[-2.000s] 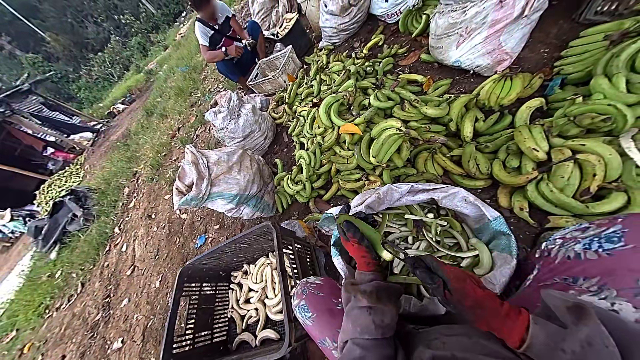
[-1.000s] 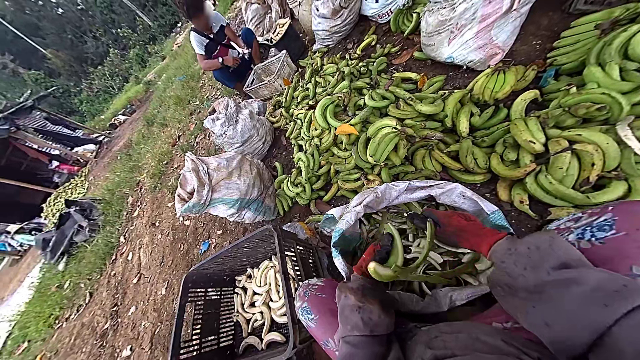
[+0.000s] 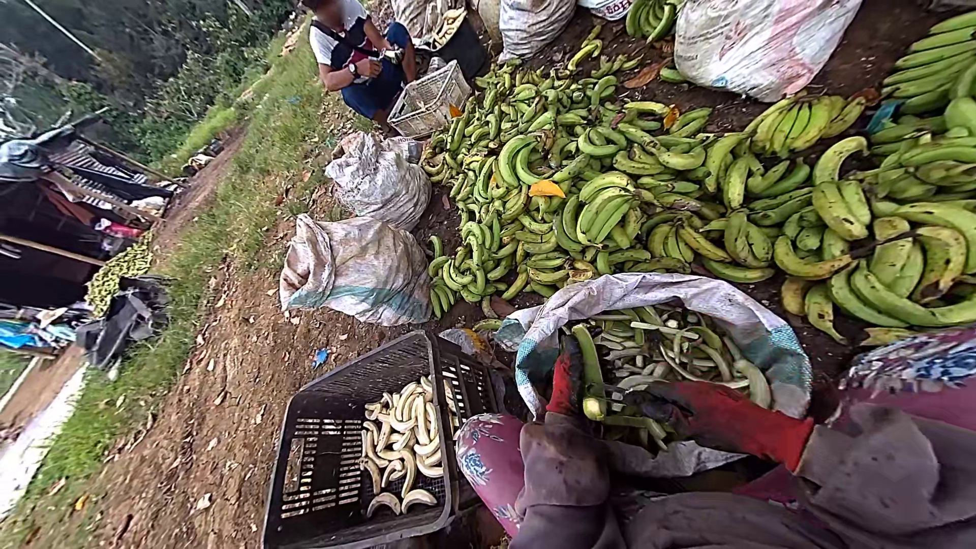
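Observation:
My left hand [image 3: 566, 381], in a red and black glove, grips a green plantain [image 3: 588, 366] held upright over an open woven sack [image 3: 648, 286]. My right hand [image 3: 686, 412], gloved the same way, is at the plantain's lower end; a thin tool seems to show at its fingertips, too small to name. Strips of green peel [image 3: 656, 351] fill the sack between my knees. To the left stands a black plastic crate [image 3: 305, 404] with several peeled plantains [image 3: 408, 435] inside.
A large heap of green plantains [image 3: 534, 229] spreads beyond the sack. Closed woven sacks [image 3: 366, 267] stand at its left side, and more stand behind. A person [image 3: 366, 57] crouches at a pale crate [image 3: 431, 99] at the top. Bare soil and grass slope off left.
My right hand has moved from the plantain's far end to its near end. The plantain, lying across the sack a second ago, now stands upright in my left hand.

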